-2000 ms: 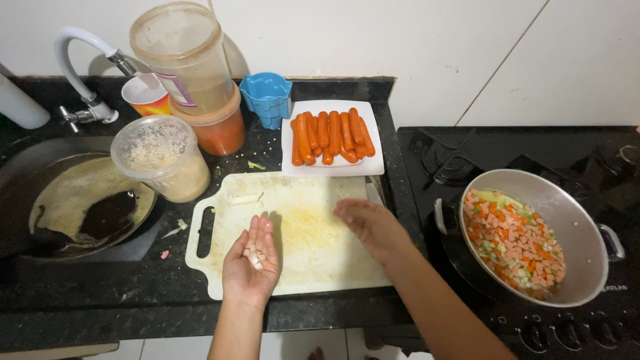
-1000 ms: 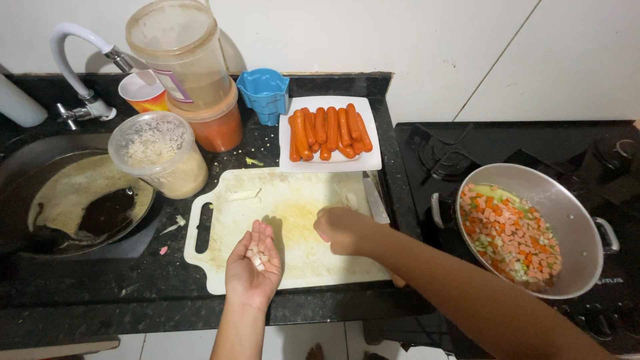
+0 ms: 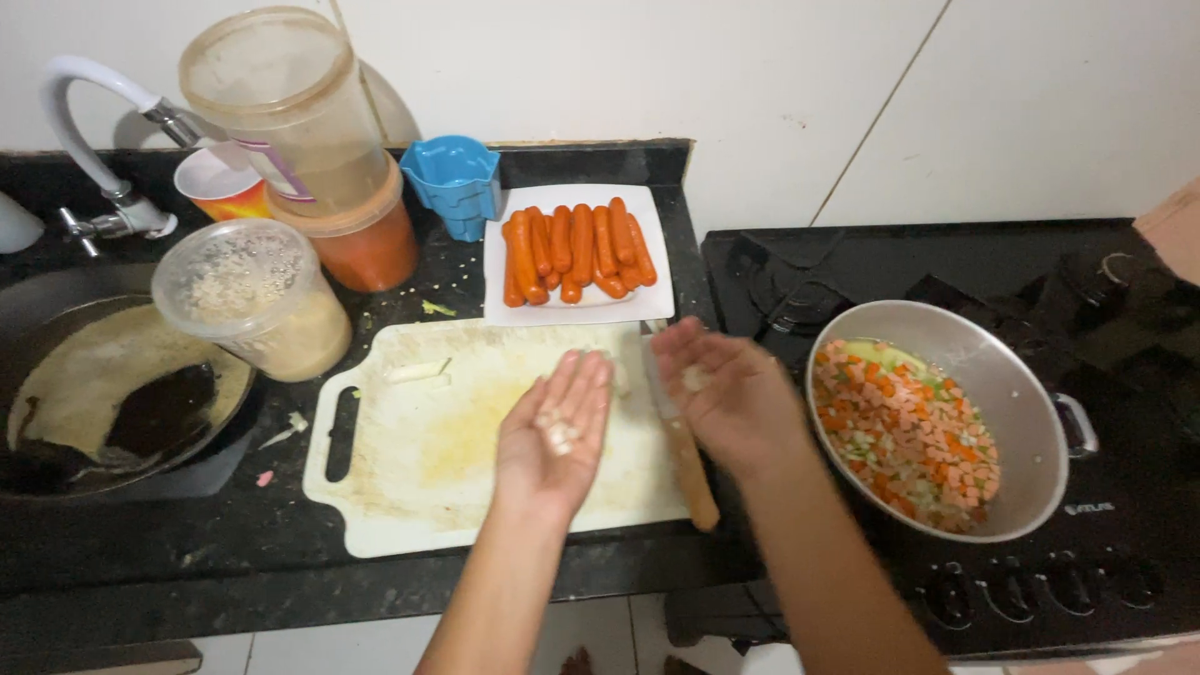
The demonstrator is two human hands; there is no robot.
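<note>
My left hand (image 3: 553,436) is palm up over a white cutting board (image 3: 394,487), with small pale chopped pieces (image 3: 560,434) lying in the palm. My right hand (image 3: 727,389), somewhat blurred, is turned palm up too, over the board's right edge, and a pale piece (image 3: 696,378) rests on it. Beneath and beside it lies a knife with a wooden handle (image 3: 692,478), along the board's right side. A pale green vegetable piece (image 3: 419,371) is at the board's upper left. Right of my right hand, an aluminium pot (image 3: 1027,450) holds diced orange, pink and pale green food.
Behind the board, a white plate (image 3: 581,311) holds several sausages (image 3: 581,246). A blue plastic cup (image 3: 454,187), stacked tubs (image 3: 281,141) and a tub of pale paste (image 3: 258,300) stand left. A dark pan with liquid (image 3: 122,394) is far left; a black cooktop (image 3: 778,281) bears the pot.
My right hand was closed low over the board one second ago; now it is open, palm up, farther right. My left hand stays palm up with the pale pieces.
</note>
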